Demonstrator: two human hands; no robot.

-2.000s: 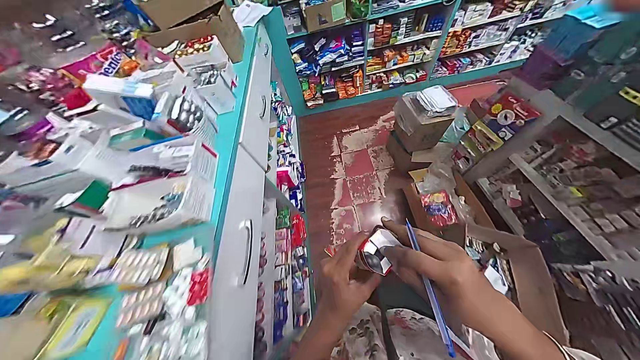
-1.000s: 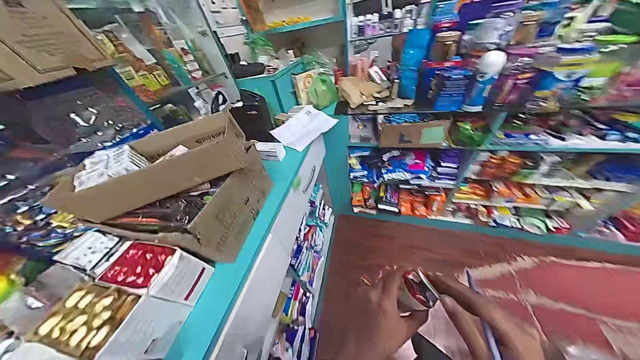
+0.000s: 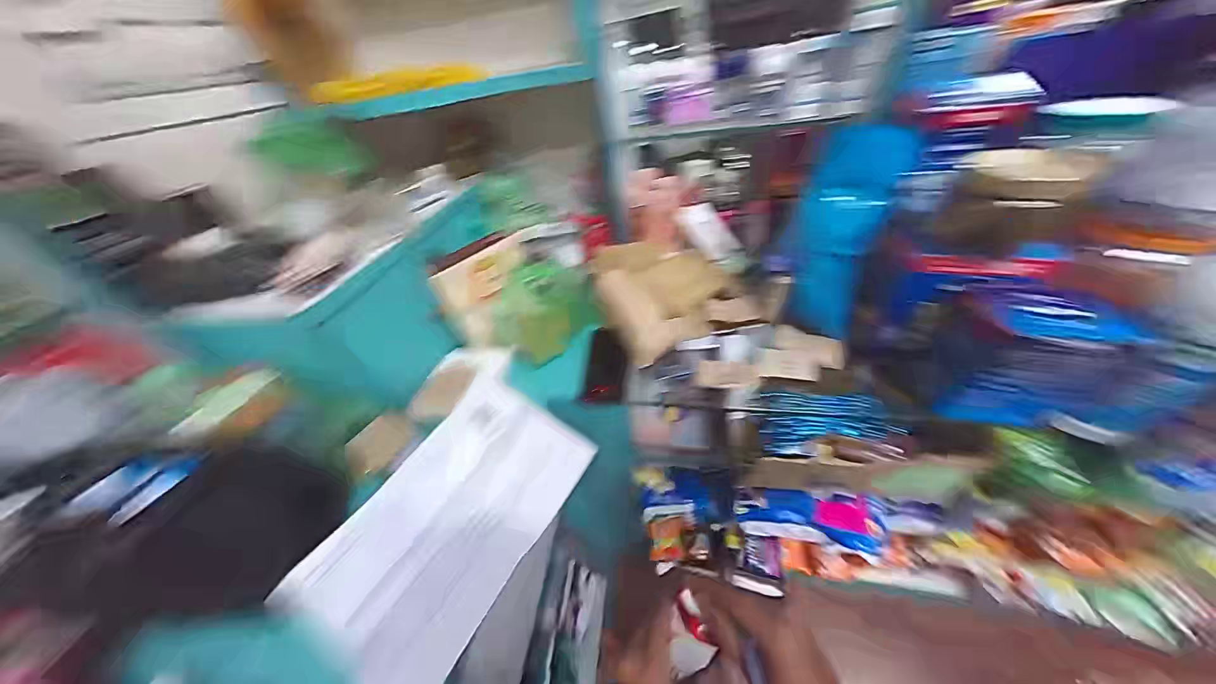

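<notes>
Both hands are low in the head view, blurred and partly cut off by the bottom edge. My left hand is closed on a small red-and-white item, perhaps a small box or packet. My right hand is close against its right side, with a thin dark pen-like object between its fingers. Beyond the hands, to the left, white paper sheets with print lie over the edge of the teal counter.
Shelves of packets stand ahead and to the right. A blue upright object, brown paper bags and a green plastic bag are further back. A black object is at the left. Red-brown floor shows at lower right.
The view has swung strongly left and forward along the counter, and the paper sheets and back shelves appear closer. Both hands still hold the small item and the pen-like object.
</notes>
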